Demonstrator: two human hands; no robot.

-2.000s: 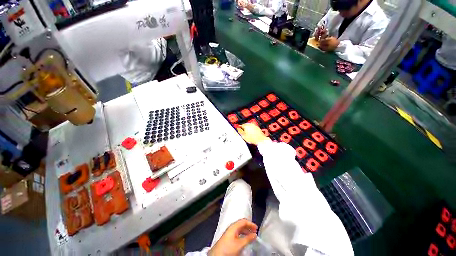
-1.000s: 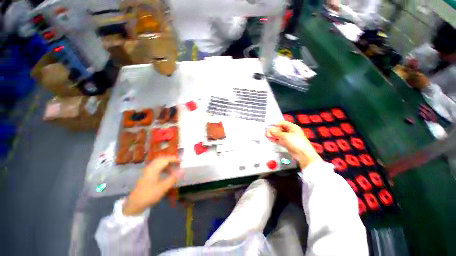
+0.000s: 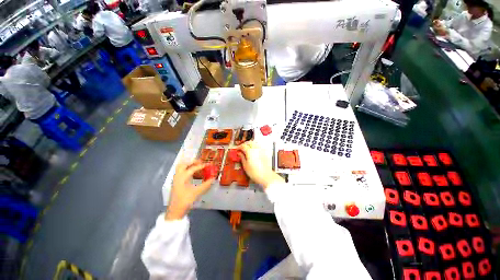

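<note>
My left hand [image 3: 187, 183] holds a red housing [image 3: 209, 172] between thumb and fingers, just above the lower left of the orange-brown fixtures [image 3: 234, 175]. My right hand [image 3: 256, 163] is at the fixture on the right of the group. Its fingertips are on another red housing [image 3: 234, 155] there; whether they grip it is hidden. The upper left fixture [image 3: 219, 136] bears a dark part. A single fixture block [image 3: 288, 159] lies to the right of my right hand. One more red housing [image 3: 266, 130] lies on the white machine table behind the hands.
The brass-coloured machine head [image 3: 249, 76] hangs above and behind the fixtures. A perforated plate [image 3: 319, 133] with rows of black discs is at right. A red stop button [image 3: 352, 210] is at the front right edge. A black tray of red housings [image 3: 433, 210] is farther right. People sit beyond.
The view has turned left. My left hand has come up from the lap and over the fixtures with a red housing. My right hand has moved from the tray side to the fixtures.
</note>
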